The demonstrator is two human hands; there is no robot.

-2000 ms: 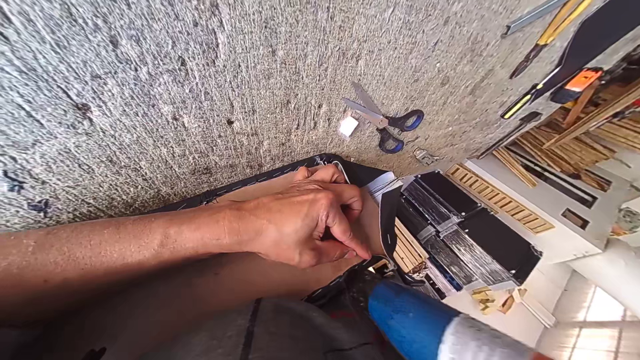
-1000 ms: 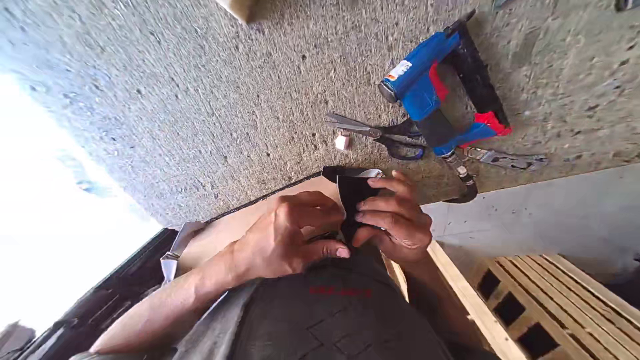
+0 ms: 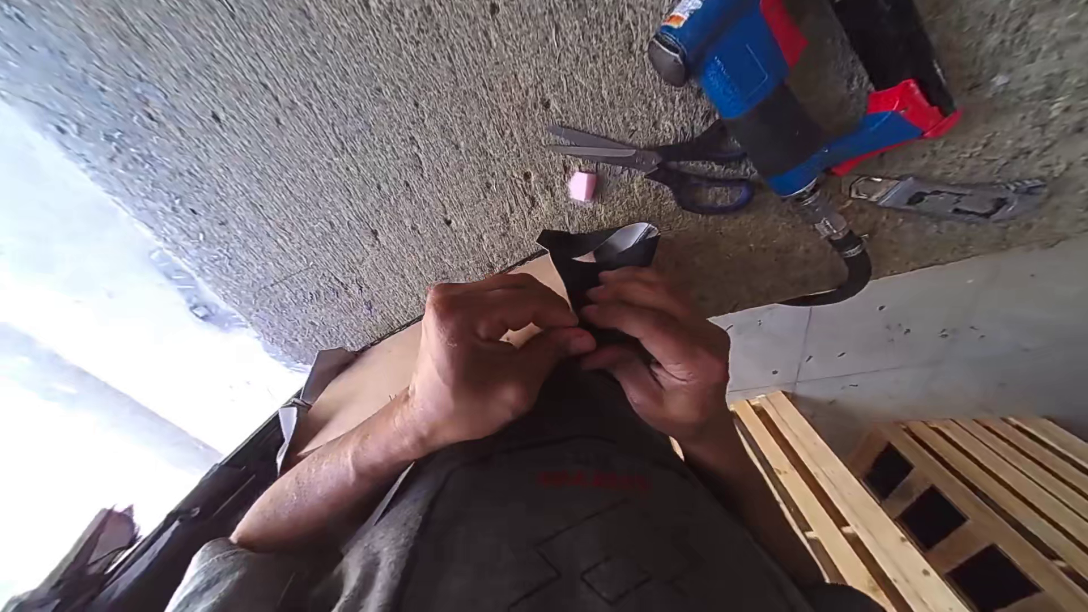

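A tan panel [image 3: 374,374] edged with black sheet material lies against my front, at the edge of the rough-topped surface. Both hands meet at its near corner. My left hand [image 3: 497,357] pinches the black material [image 3: 582,276] between thumb and forefinger. From the other side, my right hand [image 3: 663,348] holds the same piece with its fingertips. A loose fold with a pale underside sticks up beyond my fingers. The exact grip on the edge is partly hidden by the fingers.
On the rough surface [image 3: 382,153] lie scissors with dark handles [image 3: 705,191], a small pink block [image 3: 582,186], a blue and red pneumatic stapler [image 3: 748,76] with a black hose [image 3: 854,272], and a metal tool [image 3: 952,197]. Wooden pallets [image 3: 850,501] stand at the lower right.
Two seconds ago the blue tool was low by my body; now it lies on the surface beside the scissors. Both hands are now together at the black material. The view has turned considerably.
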